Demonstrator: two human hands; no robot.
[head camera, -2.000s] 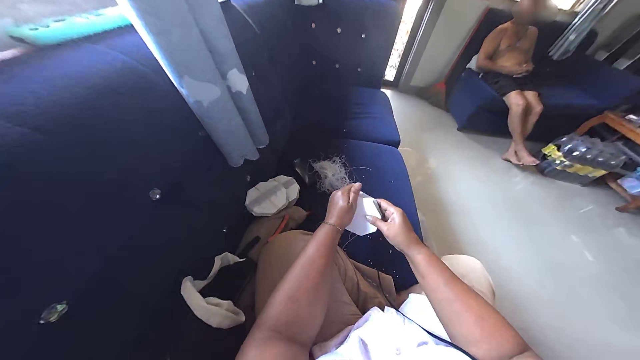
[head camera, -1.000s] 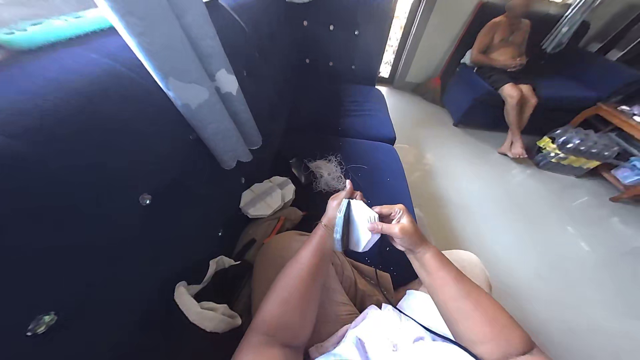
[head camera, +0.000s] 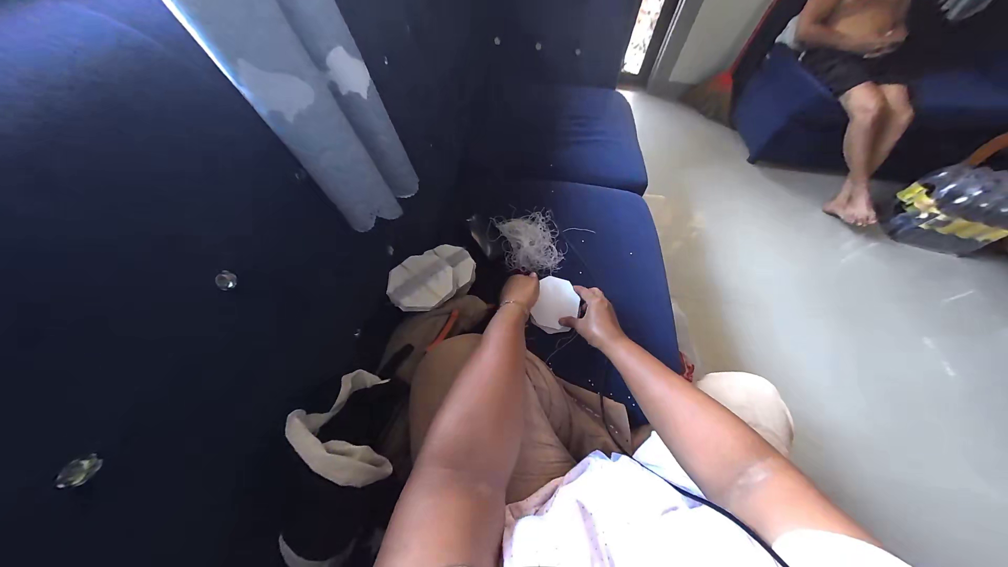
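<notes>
A white, many-sided flat piece (head camera: 555, 305), perhaps card or paper, is held above the blue seat between both hands. My left hand (head camera: 520, 290) grips its left edge, fingers closed. My right hand (head camera: 596, 316) holds the right edge between thumb and fingers; a small dark thing shows by these fingers, too hidden to name. Just beyond the hands lies a tangle of thin whitish strands (head camera: 531, 240). Left of my left hand, similar white many-sided pieces (head camera: 423, 281) lie overlapping on the seat.
A blue sofa cushion (head camera: 622, 260) lies under the hands. White-and-dark cloth (head camera: 339, 461) is at the left, and a grey curtain (head camera: 315, 110) hangs behind. Across the floor, a person (head camera: 865, 118) sits on another sofa near wrapped plastic bottles (head camera: 957, 206).
The white piece, seen standing partly edge-on between the hands one second ago, now shows a broad flat face. Both hands remain at it.
</notes>
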